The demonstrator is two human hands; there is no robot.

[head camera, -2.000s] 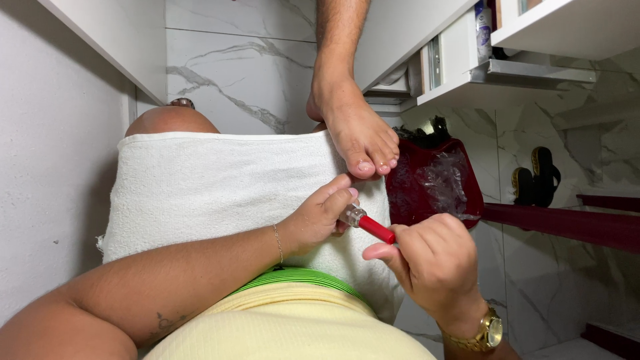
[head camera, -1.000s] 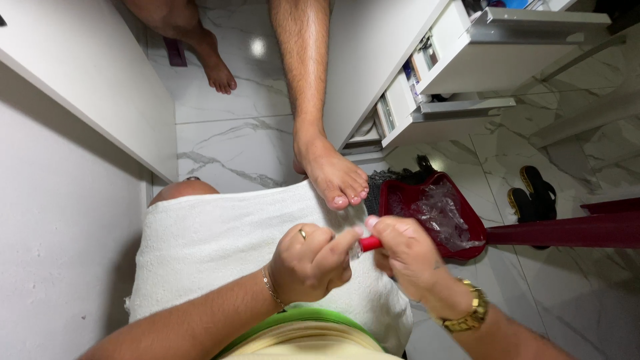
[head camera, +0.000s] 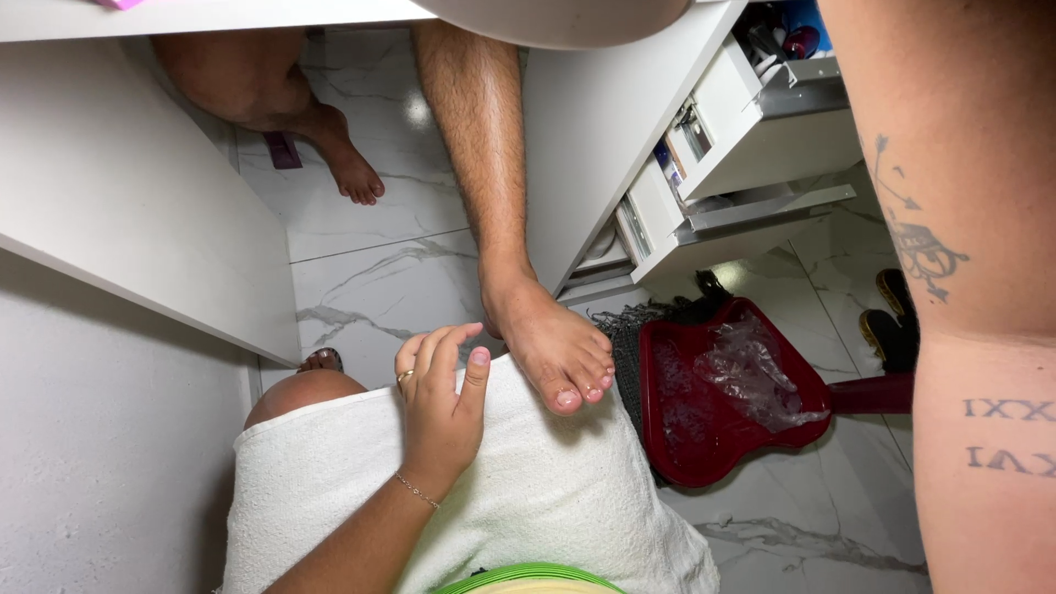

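Note:
My left hand [head camera: 441,404], with a ring and a thin bracelet, is raised over the white towel [head camera: 536,503] on my lap, fingers apart and nothing in it. To its right another person's bare foot [head camera: 553,346] rests at the towel's edge, its toenails glossy. A tattooed arm [head camera: 973,247] spans the right side of the view, its hand out of frame. The bottle with the red cap does not show in this frame.
White panels flank the leg. Open drawers [head camera: 767,140] jut out at the upper right. A dark red dustpan [head camera: 701,470] holding clear plastic lies on the marble-look floor, near black footwear [head camera: 891,330]. A rounded light object [head camera: 569,21] overhangs the top.
My left hand has come away from the red-capped item and opened. My right hand has left the lap area. The tattooed arm and the rounded object at the top have come into view.

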